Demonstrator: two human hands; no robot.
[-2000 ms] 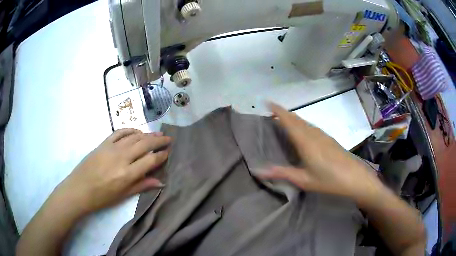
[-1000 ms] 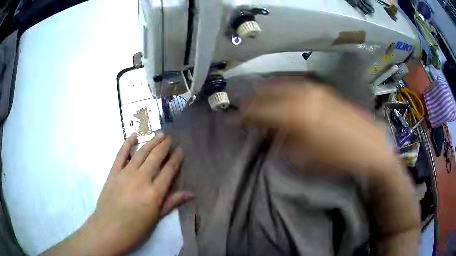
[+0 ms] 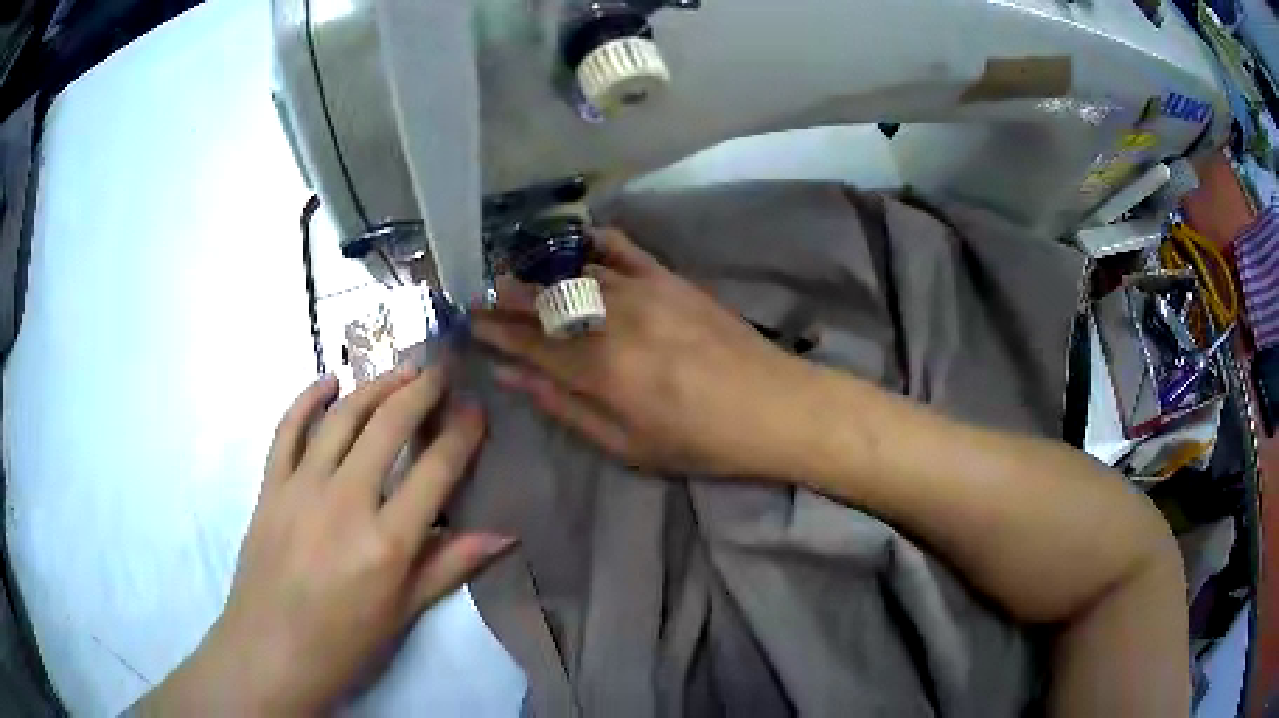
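A large grey-brown garment piece (image 3: 786,561) covers the machine bed and hangs towards me. Its left edge reaches the presser foot (image 3: 448,312), below the head of the white sewing machine (image 3: 842,70). My left hand (image 3: 351,519) lies with fingers spread at the cloth's left edge, fingertips just in front of the foot, partly on the bed. My right hand (image 3: 645,358) lies flat on the cloth, fingertips close to the right of the foot, partly behind the lower cream tension knob (image 3: 571,306). The needle tip cannot be made out.
The white table (image 3: 140,351) extends at the left. A small open box (image 3: 1171,351) with metal and purple bits stands at the right. A yellow cord (image 3: 1203,274) and a purple-striped cloth (image 3: 1262,281) lie beside it. A second tension knob (image 3: 621,73) sits higher.
The cloth has moved forward under the machine arm and spread to the right. My right hand has moved left to the foot. My left hand has stayed near the cloth's left edge.
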